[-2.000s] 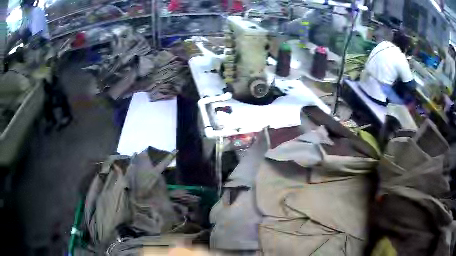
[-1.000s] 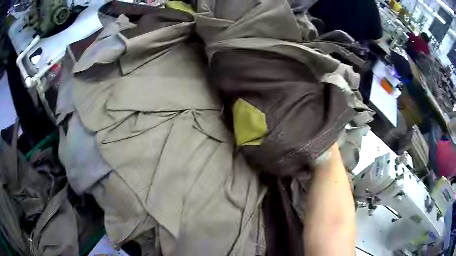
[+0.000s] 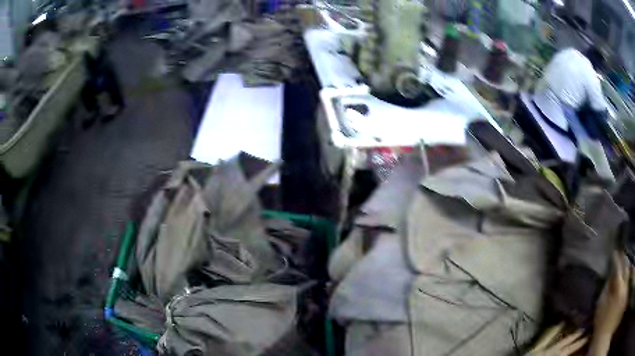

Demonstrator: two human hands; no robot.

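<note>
A large heap of grey-taupe garment pieces [image 3: 480,257] fills the lower right, with folded seams and loose edges. Darker brown cloth [image 3: 578,278] lies at its right side. My right hand [image 3: 613,299] is upright against this brown cloth near the right edge, blurred; its grip cannot be made out. My left hand [image 3: 560,342] is at the bottom edge, partly cut off, with its fingers on the cloth; whether they pinch it is unclear.
A green-framed bin [image 3: 124,261] with grey garments [image 3: 230,313] stands lower left. Behind are a white board [image 3: 240,122], a white table [image 3: 411,125] with a greenish sewing machine [image 3: 397,49], and a person in white [image 3: 567,80]. A pale cart [image 3: 45,115] stands far left.
The view has swung left from the heap back towards the bin. The heap now sits at the right. Both hands show at the lower right, where one forearm showed before.
</note>
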